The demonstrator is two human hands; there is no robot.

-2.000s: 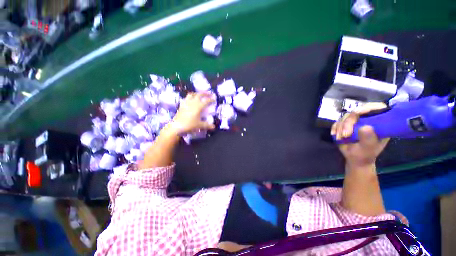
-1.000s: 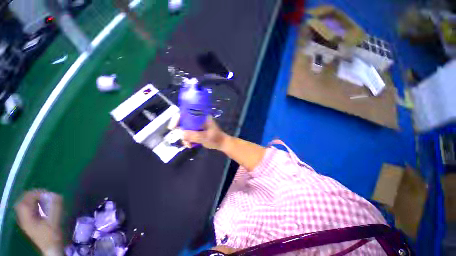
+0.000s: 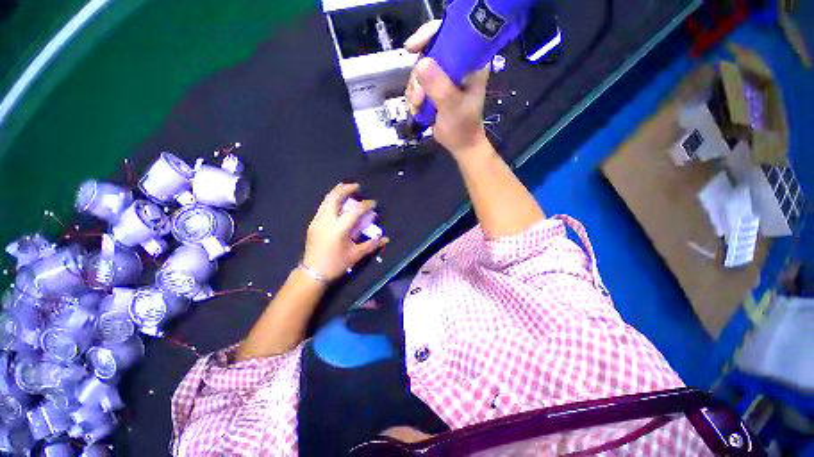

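Note:
My right hand [image 3: 455, 103] grips the blue-violet electric screwdriver [image 3: 469, 40], tilted, with its lower end at the metal front of the white screw feeder [image 3: 373, 71]. The bit tip is hidden or too small to make out. My left hand [image 3: 335, 234] holds one white housing unit [image 3: 361, 219] between thumb and fingers above the black mat, below the feeder. The housing is partly covered by the fingers. A pile of white cup-shaped housings [image 3: 116, 268] with thin red wires lies on the left, several showing ribbed round ends.
A dark flat phone-like object [image 3: 542, 40] lies right of the feeder. The green belt [image 3: 205, 36] with a pale border line is at upper left. The bench edge [image 3: 571, 116] runs diagonally. Cardboard [image 3: 660, 196] with cartons and white trays lies on the blue floor.
The view has swung round again. My left hand has come from beyond the pile to near the bench edge with a housing. The screwdriver stays in my right hand at the feeder.

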